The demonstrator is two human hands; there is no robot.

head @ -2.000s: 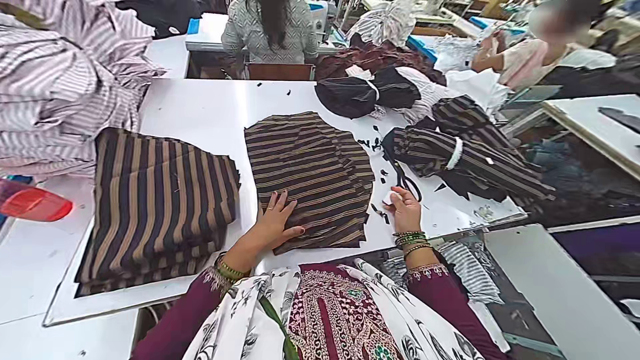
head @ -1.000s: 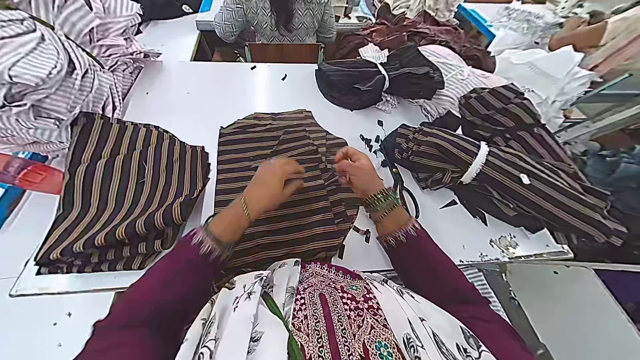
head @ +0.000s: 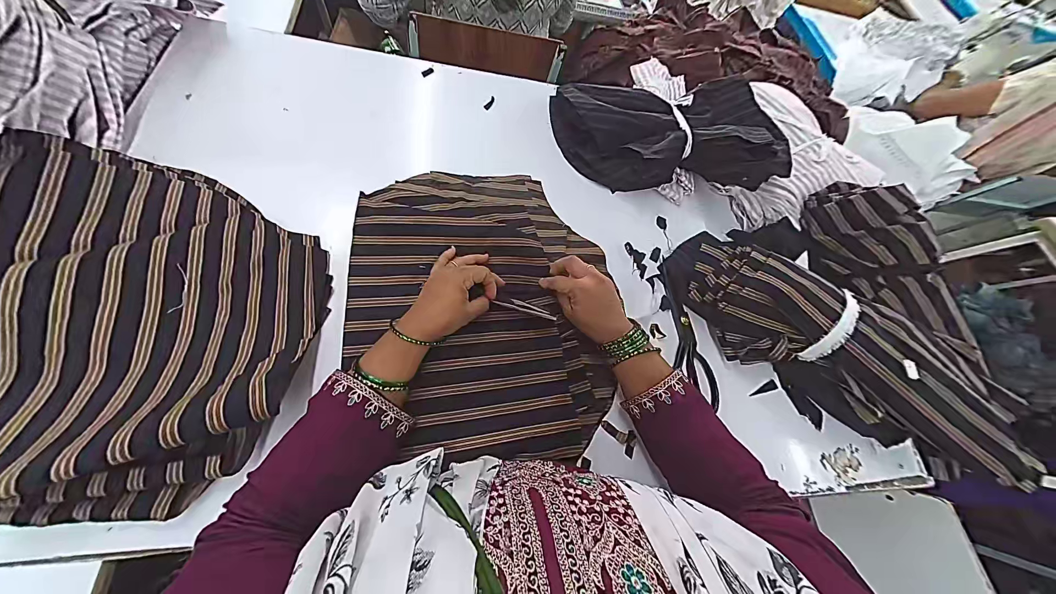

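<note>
A stack of dark striped cut fabric pieces (head: 462, 371) lies in front of me on the white table (head: 330, 107). Over its middle, my left hand (head: 458, 289) holds a small pointed metal tool (head: 525, 308), perhaps thread snips, with its tip toward the right. My right hand (head: 584, 293) is just beyond that tip, thumb and forefinger pinched at the fabric's folded edge; whether cloth is between them is hard to tell. Right of the stack lie black-handled scissors (head: 691, 346), partly against a tied striped bundle (head: 767, 305).
A larger striped fabric pile (head: 148, 330) covers the left side. A tied black bundle (head: 660, 136) lies at the back right. Small black scraps (head: 639, 257) are scattered near the scissors. Pale striped cloth (head: 66, 66) is heaped at the far left. A person (head: 495, 12) sits beyond the table.
Both hands have come over the middle of the stack; two seconds ago the left lay flat on its lower part and the right was beside it. The metal tool now shows in the left hand.
</note>
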